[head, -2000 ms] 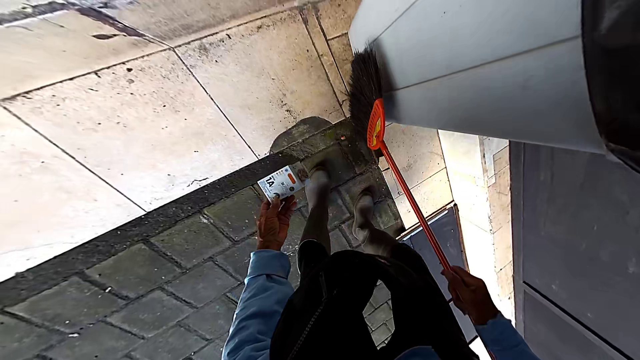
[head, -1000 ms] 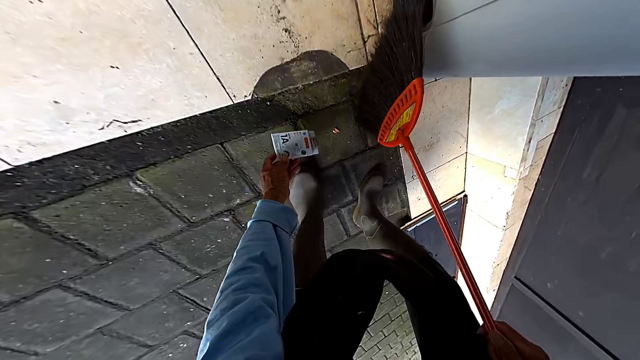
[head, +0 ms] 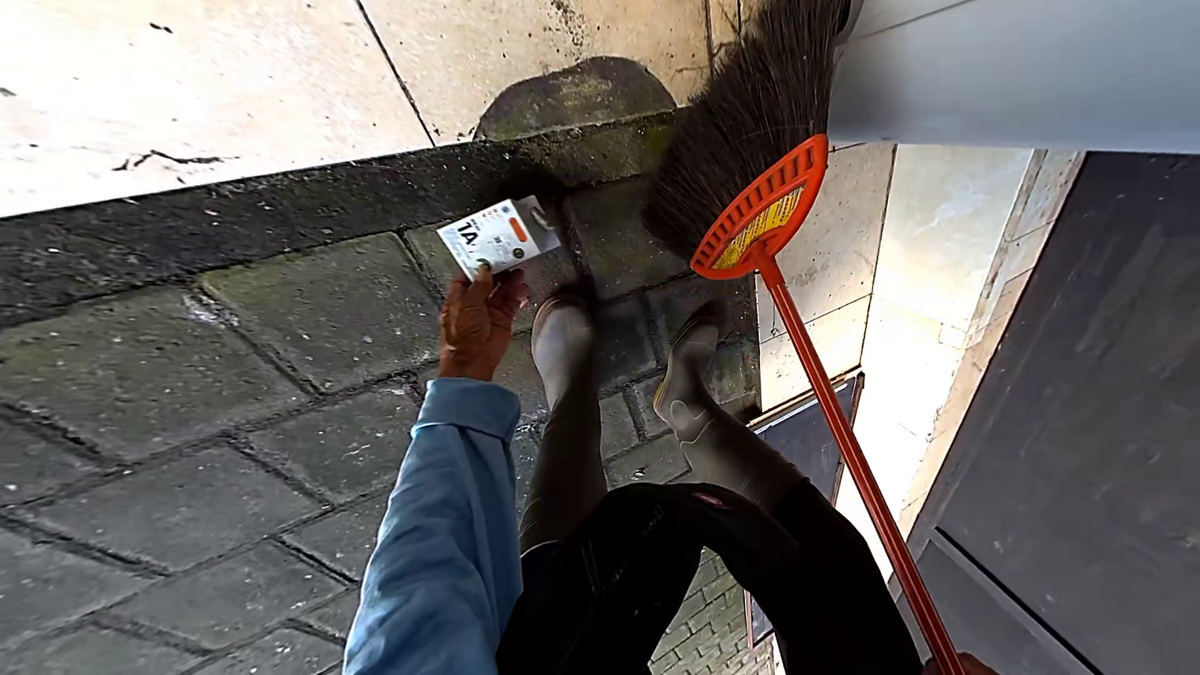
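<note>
My left hand (head: 476, 323) grips the lower edge of a small white box (head: 497, 234) with an orange patch and printed writing, held above the paving. At the bottom right edge, my right hand (head: 966, 666) is mostly cut off; its visible part is around the red handle of a broom (head: 858, 459). The handle slants up to an orange broom head with a yellow label (head: 769, 220). Dark bristles (head: 759, 112) spread up and left from the head, near the base of the light tile wall and the grey surface. Whether they touch the ground is unclear.
Grey paving blocks (head: 187, 506) lie under my rubber boots (head: 565, 352). A dark kerb strip (head: 281, 216) borders large beige tiles (head: 234, 84). A smooth grey surface (head: 1012, 75) juts in at top right, with a dark panel (head: 1078, 394) below it.
The broom head has moved from beside the grey surface to a spot nearer my boots, and it looks closer. The box stays in my left hand. The view has shifted.
</note>
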